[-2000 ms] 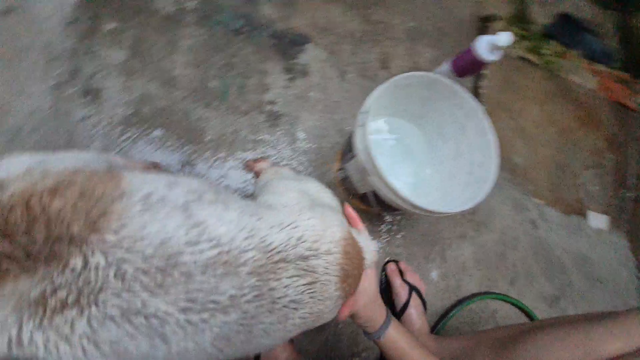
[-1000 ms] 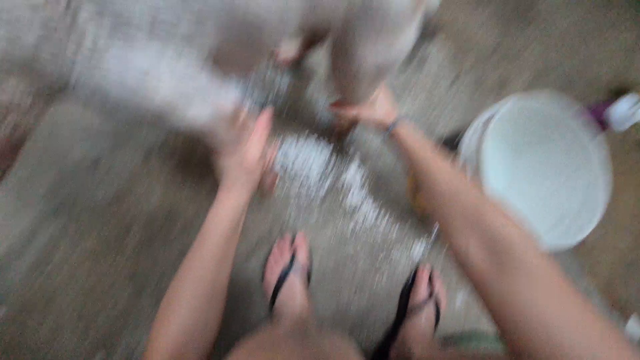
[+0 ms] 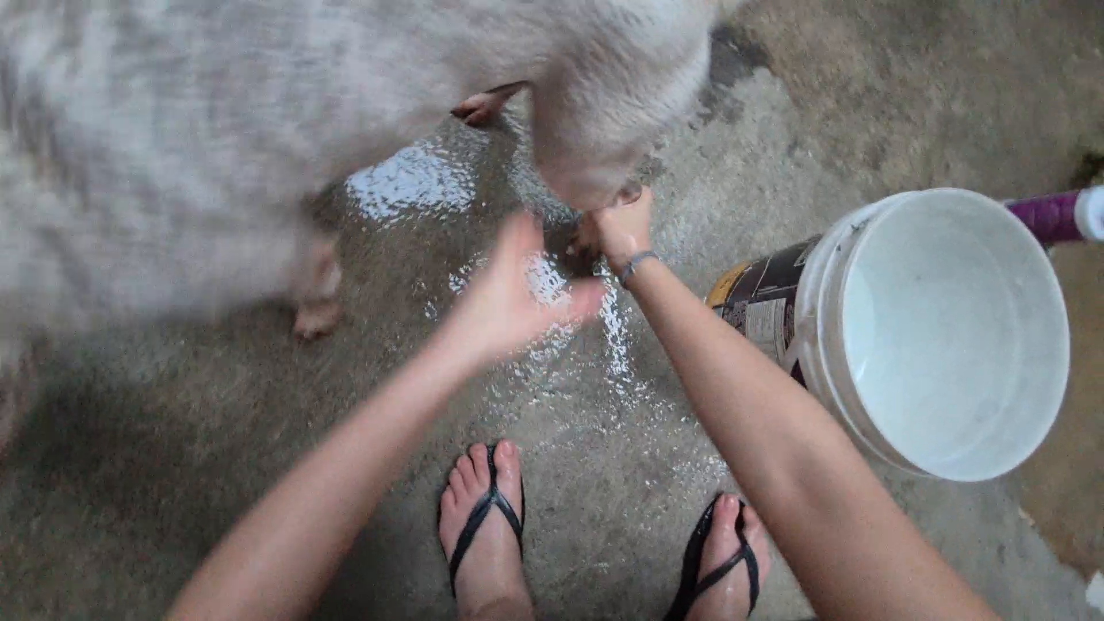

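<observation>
A wet dog with white fur point(image 3: 216, 129) stands across the upper left of the head view, its near front or hind paw point(image 3: 319, 315) on the wet concrete. My right hand point(image 3: 619, 228), with a thin band at the wrist, is closed around the lower part of the dog's leg point(image 3: 586, 164) at the upper middle. My left hand point(image 3: 530, 297), blurred, is spread in the air just left of and below it, holding nothing. Another paw point(image 3: 485, 105) shows behind, under the belly. The dog's head is not clearly visible.
A white plastic bucket point(image 3: 953, 336) with pale liquid stands at the right, its side bearing a printed label. Behind it is a purple bottle with a white cap point(image 3: 1048, 216). My feet in black flip-flops point(image 3: 487, 526) are on wet concrete below.
Two seconds ago one hand was at the dog's rear end; now my right hand is on a leg. My left hand has come away from the dog's body towards the right. The view has shifted.
</observation>
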